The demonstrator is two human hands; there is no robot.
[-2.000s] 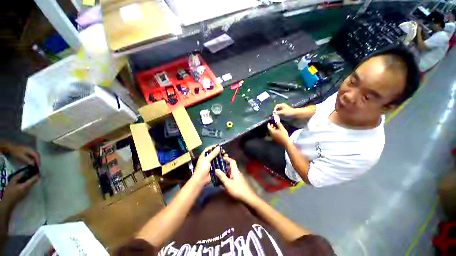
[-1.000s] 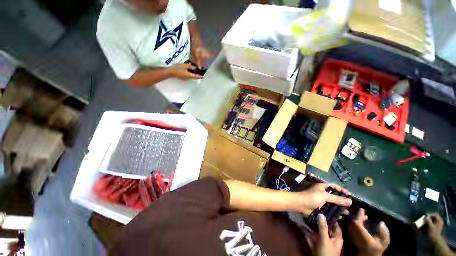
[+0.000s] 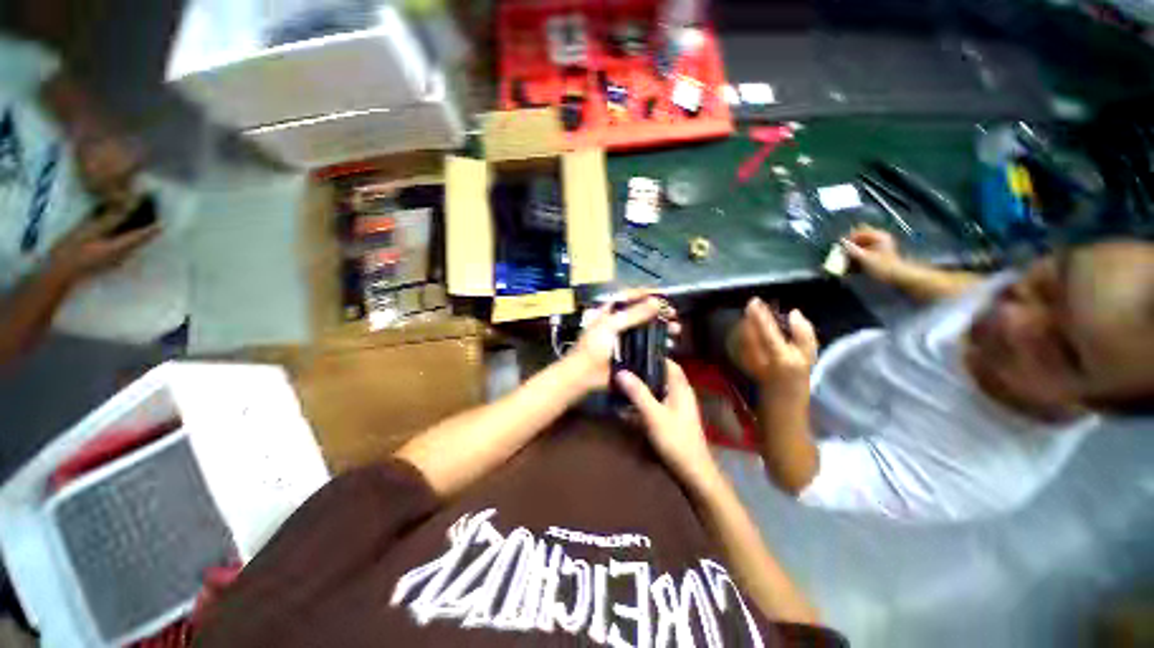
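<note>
Dark mobile phones [image 3: 643, 355], seemingly several held together, are between my two hands in front of my chest. My left hand [image 3: 610, 337] grips them from the left and over the top edge. My right hand [image 3: 668, 403] holds them from the lower right, thumb on the front. The picture is blurred, so the exact number and screens cannot be told. The open cardboard carton [image 3: 506, 304] stands just beyond my left hand, with dark and blue items inside.
Behind are a red parts tray [image 3: 696, 129], a green bench [image 3: 747, 234] and a yellow ring [image 3: 699, 248]. Left are a carton of phones [image 3: 327, 253] and a white foam box [image 3: 260, 424] holding a grey gridded sheet. A seated coworker [image 3: 924, 380] is close right; another person's hands [image 3: 95, 241] hold something dark.
The view has swung back to the right and shifted, so the coworker shows again and the foam box sits lower left. Both my hands still hold the phones.
</note>
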